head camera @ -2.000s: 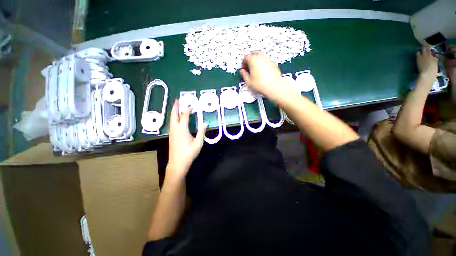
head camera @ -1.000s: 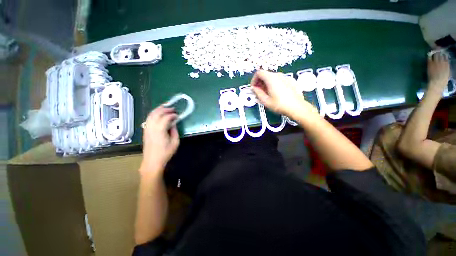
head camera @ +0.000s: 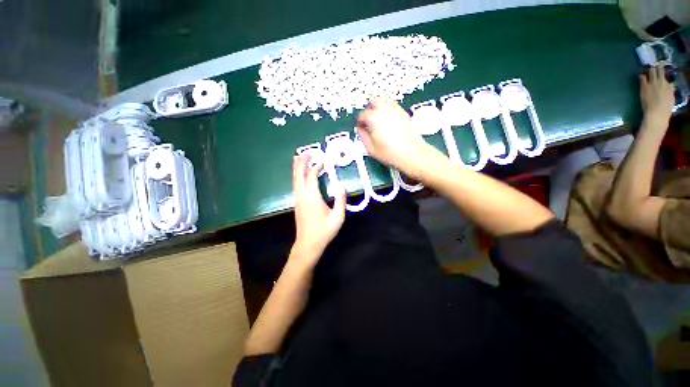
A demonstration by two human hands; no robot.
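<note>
Several white plastic housings [head camera: 456,110] lie side by side in a row, discs toward the back and loops toward the bench edge. My left hand [head camera: 315,208] is at the left end of the row, its fingers on the leftmost housing [head camera: 310,159]. My right hand [head camera: 390,136] is above the middle of the row, at the front edge of a pile of small white parts [head camera: 352,75]. Its fingertips are pinched together; whether a small part is between them cannot be seen. The hand hides parts of the housings under it.
Stacked white housings [head camera: 102,170] stand at the left, with one separate housing [head camera: 190,98] behind. An open cardboard carton [head camera: 185,302] is below left, beside a translucent bag [head camera: 59,217]. A neighbour's hand [head camera: 657,92] and arm are at the far right.
The loose housing my left hand held a second ago now lies at the left end of the row, and that hand has moved right. My right hand is slightly further left in view.
</note>
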